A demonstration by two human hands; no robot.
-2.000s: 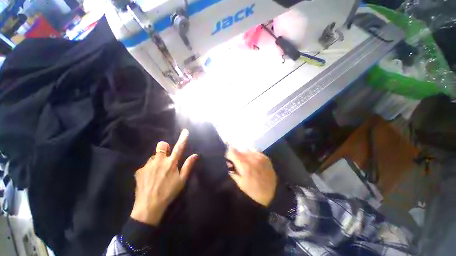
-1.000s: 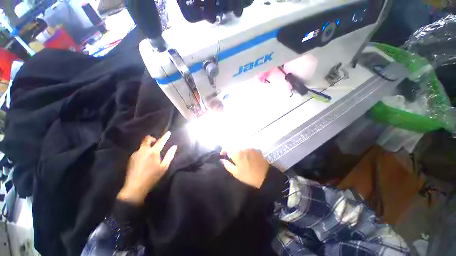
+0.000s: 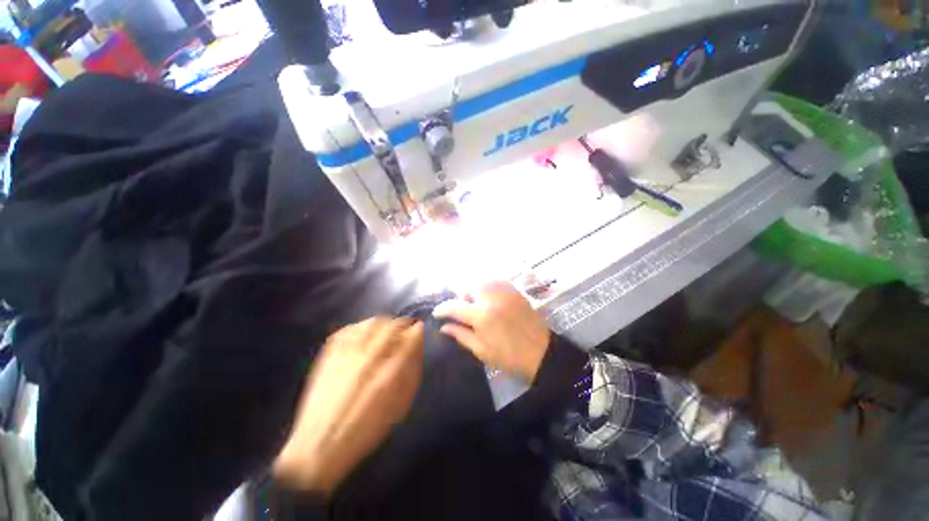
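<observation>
The black fabric (image 3: 163, 275) covers the left side and drapes toward the lap. A narrow fabric edge (image 3: 428, 303) lies between my hands, just in front of the glare under the white sewing machine (image 3: 520, 97). My left hand (image 3: 362, 392) is on the fabric with its fingers curled at this edge; its fingertips are partly hidden. My right hand (image 3: 499, 331) pinches the edge from the right, thumb and fingers together. The presser foot and needle area (image 3: 413, 224) is mostly lost in glare.
A dark tool with a yellow-green end (image 3: 621, 178) lies on the machine bed (image 3: 570, 229). The ruler-marked table edge (image 3: 652, 280) runs along the front. A green basket (image 3: 876, 234) with clear plastic is at the right. An orange-brown item (image 3: 774, 371) lies below it.
My left hand has moved right, close to my right hand, and its fingers have curled onto the fabric. More of the machine now shows than two seconds ago. The fabric has shifted beside the right hand.
</observation>
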